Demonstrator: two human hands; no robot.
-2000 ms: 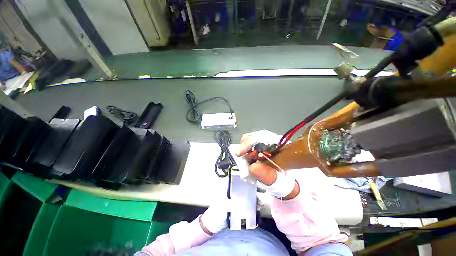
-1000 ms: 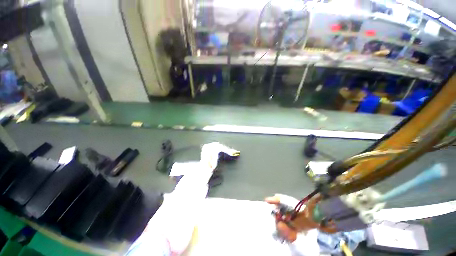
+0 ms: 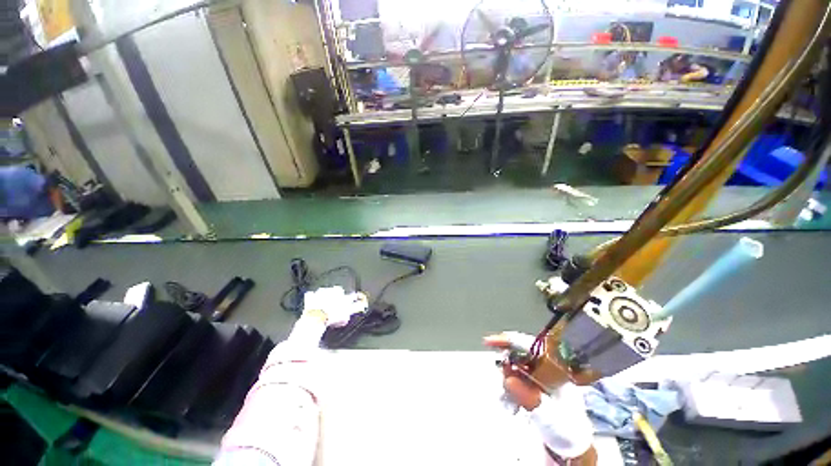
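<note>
My left hand (image 3: 330,307), in a white glove, reaches over the belt beside bundled black cords (image 3: 372,320). Its fingers are blurred and seem to cover the white unit; whether they grip it cannot be told. A closed black adapter (image 3: 405,256) lies on the belt beyond, its cord running down to the bundle. Another coiled cord (image 3: 296,284) lies left of my hand. My right hand (image 3: 527,373), in a white glove with bare fingertips, is wrapped around the hanging tool (image 3: 597,339) at its copper-brown grip with red wires.
Black cases (image 3: 146,359) lean in a row at left above green bins (image 3: 123,450). A black case half (image 3: 230,298) and a white block (image 3: 137,294) lie on the belt (image 3: 474,300). A cord coil (image 3: 557,248) is behind the tool. A blue-grey rag (image 3: 629,400) and white box (image 3: 743,400) are right.
The view has tilted up. My left hand has gone from the bench to the belt; the black adapter now lies there, released, and the hand has drawn back left. My right hand stays on the tool.
</note>
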